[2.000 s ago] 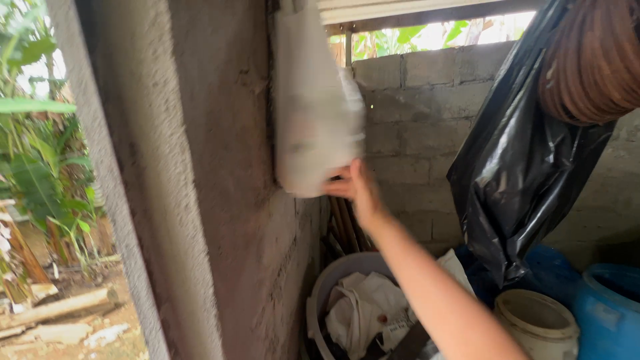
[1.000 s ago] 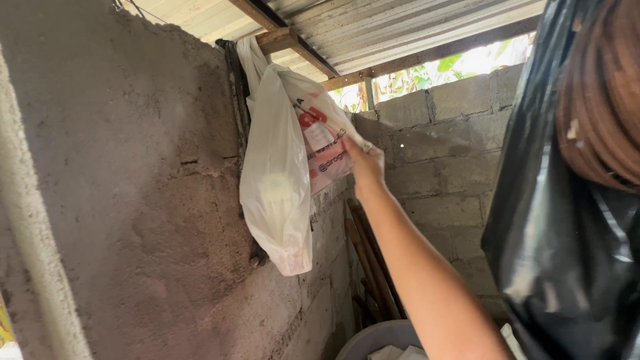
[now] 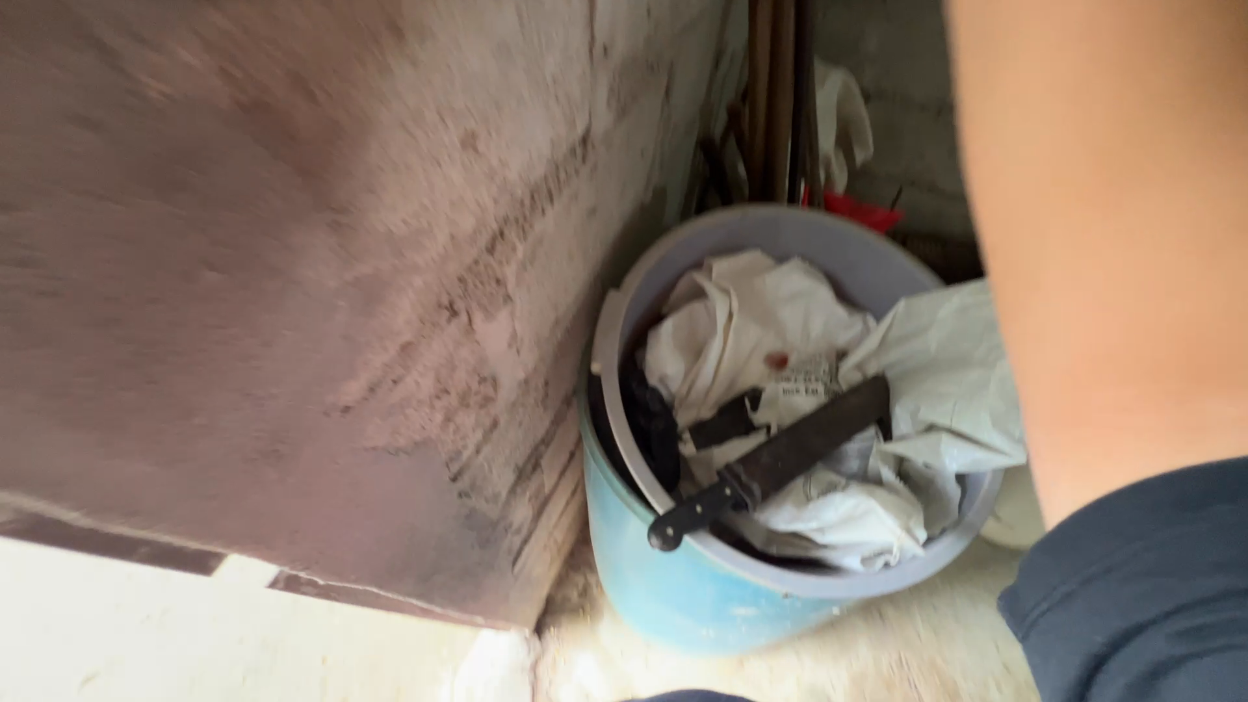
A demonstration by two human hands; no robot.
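Observation:
A bare arm in a dark sleeve crosses the right side of the view, upright and close to the camera; its hand is beyond the top edge. Neither of my hands shows. Left of the arm, a grey plastic tub (image 3: 795, 229) sits in the mouth of a light blue barrel (image 3: 673, 595). Crumpled white sacks (image 3: 746, 312) fill the tub, and one pale sack (image 3: 951, 380) hangs over its right rim. A machete (image 3: 809, 444) with a black riveted handle lies across the sacks, its handle over the tub's near rim.
A rough plastered wall (image 3: 322, 244) rises close on the left, touching or nearly touching the barrel. Behind the tub stand several wooden poles (image 3: 770, 97), a white cloth or bag (image 3: 840, 122) and a red object (image 3: 863, 210). A pale floor (image 3: 897, 634) lies below.
The view has swung down from the hanging white plastic bag to the tub. One second ago a hand was at that bag; now hand and bag are both out of view.

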